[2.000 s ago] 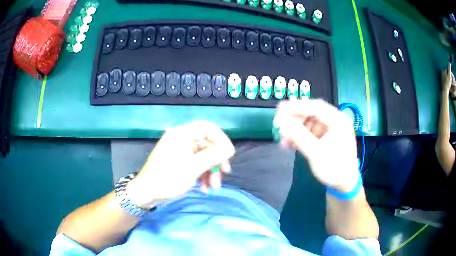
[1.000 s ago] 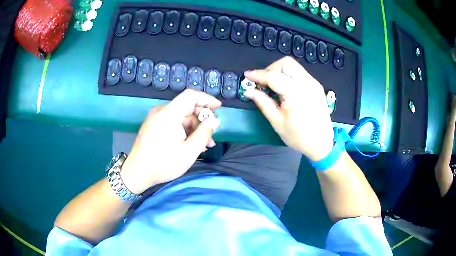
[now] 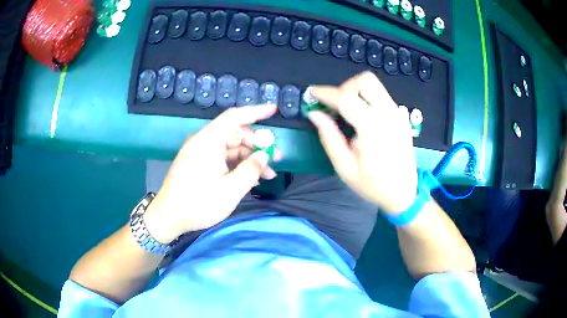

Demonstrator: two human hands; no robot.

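Note:
The black assembly tray holds two rows of glossy black oval shells. My left hand is in front of the tray and pinches a green circuit board with a white face between thumb and fingers. My right hand is over the front row, its thumb and index finger at another green-white board, which sits at a shell position. Whether the right fingers grip it or press on it cannot be told. A filled position shows right of my right hand; those between are hidden.
A red wrapped bundle and joined green-white boards lie at the upper left. Another tray with boards is behind. A side tray lies right of a yellow line. A blue coiled cord runs from my right wrist. A person's arm is at the far right.
Both hands have moved up from below the tray's front edge; my right hand reached the front row. Over the last second they stay nearly still, and the board in my left hand shows more.

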